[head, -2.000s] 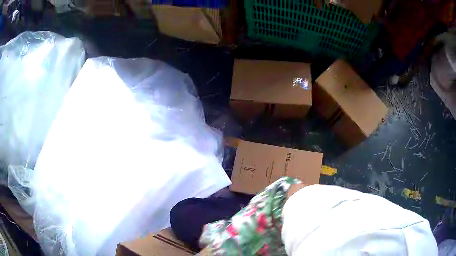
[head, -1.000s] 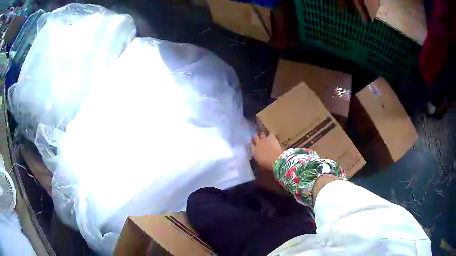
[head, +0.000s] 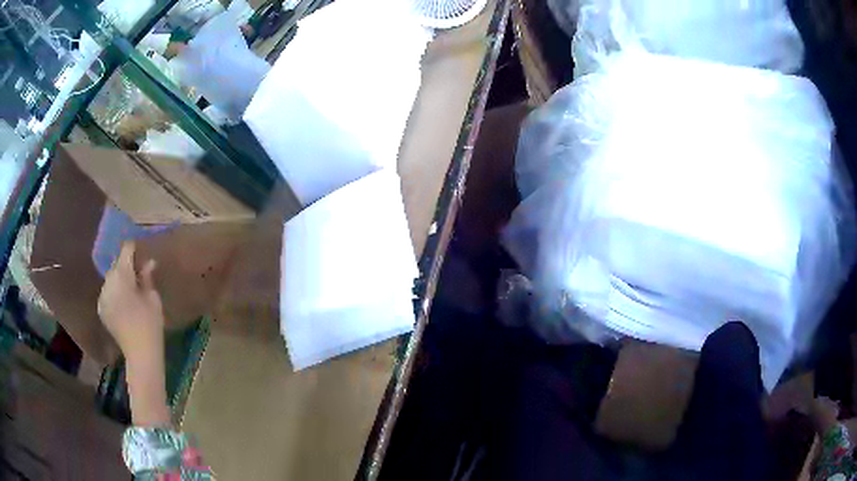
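My left hand (head: 132,301) reaches over an open brown carton (head: 188,268) on the bench at the left. Its fingertips are at a thin bluish-white piece (head: 117,240) inside the carton; whether they grip it cannot be told. My right hand (head: 825,415) is small and cut off at the lower right edge, beside a partly seen brown carton (head: 791,396); its grip is unclear. White sheets (head: 348,272) lie on the bench, right of the open carton. A large white stack (head: 714,188) in clear plastic stands at the right.
The brown bench top (head: 272,423) has a dark edge running diagonally. A white fan (head: 446,7) is at the top. Green frame bars (head: 179,103) and loose clutter lie beyond. Another plastic bag (head: 695,28) is behind the stack. A brown carton part (head: 648,395) shows beside my dark-clothed knee.
The view has swung left from the floor cartons to the bench. My left hand has come into view at the open carton. My right hand, earlier on a floor carton, is now at the lower right edge.
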